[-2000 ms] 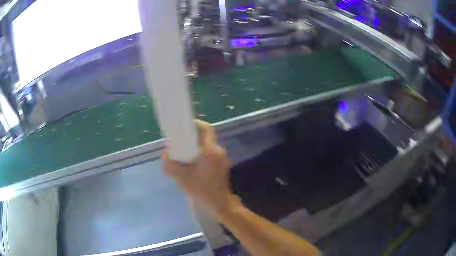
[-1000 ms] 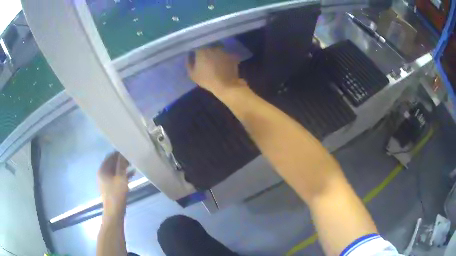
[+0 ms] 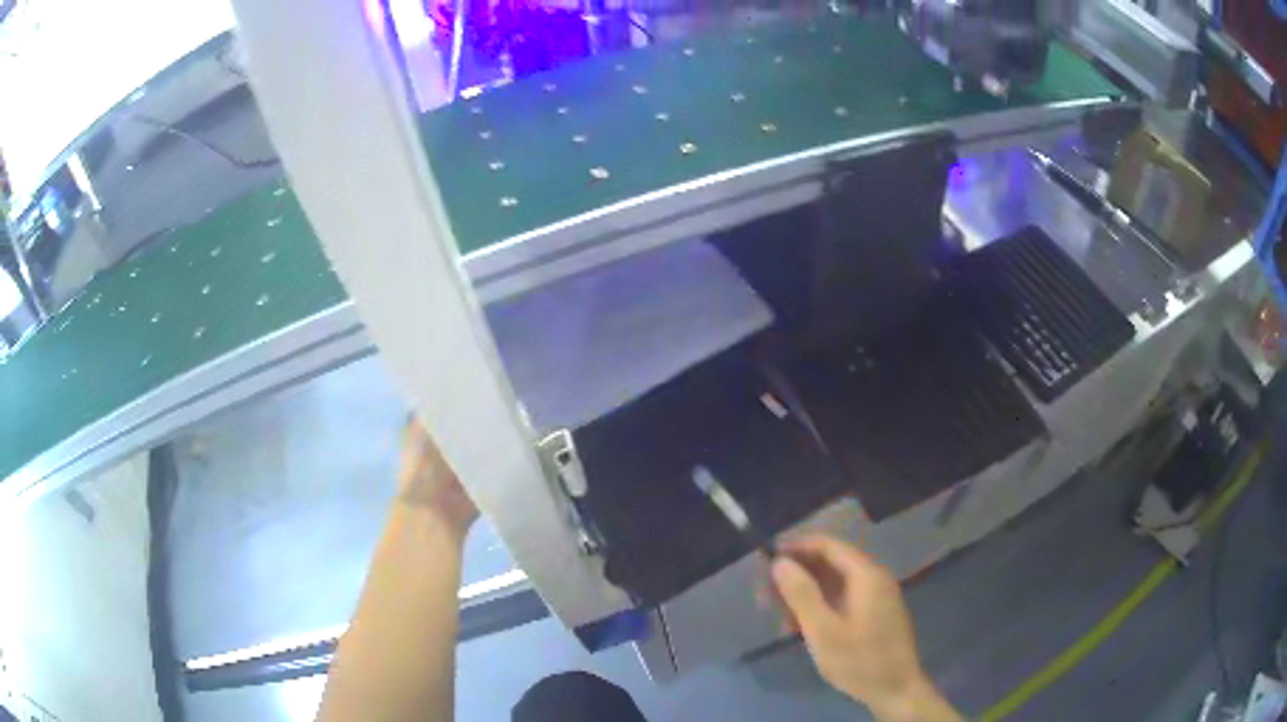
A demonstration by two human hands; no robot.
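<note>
My right hand [image 3: 847, 607] is at the near edge of the black parts trays [image 3: 663, 522], its fingertips pinched on a thin, pen-like item [image 3: 723, 498]. The item is pale with a dark end at the fingers, blurred, and points up-left over the nearest tray. My left hand [image 3: 435, 477] is low behind the white-grey frame post [image 3: 370, 240]; the post hides part of it, and I cannot tell if it holds anything. A small pale piece [image 3: 775, 405] lies on the trays.
The green conveyor belt [image 3: 635, 113] carries spaced rows of tiny pale parts. Purple light [image 3: 522, 35] glows behind it. A bright monitor [image 3: 99, 71] is at upper left. Another ribbed black tray [image 3: 1044, 303] lies at right. A yellow line [image 3: 1115, 628] runs along the floor.
My right hand has moved from under the conveyor edge down to the trays' near edge, with the pen-like item now visible. My left hand has moved behind the post. More of the belt shows.
</note>
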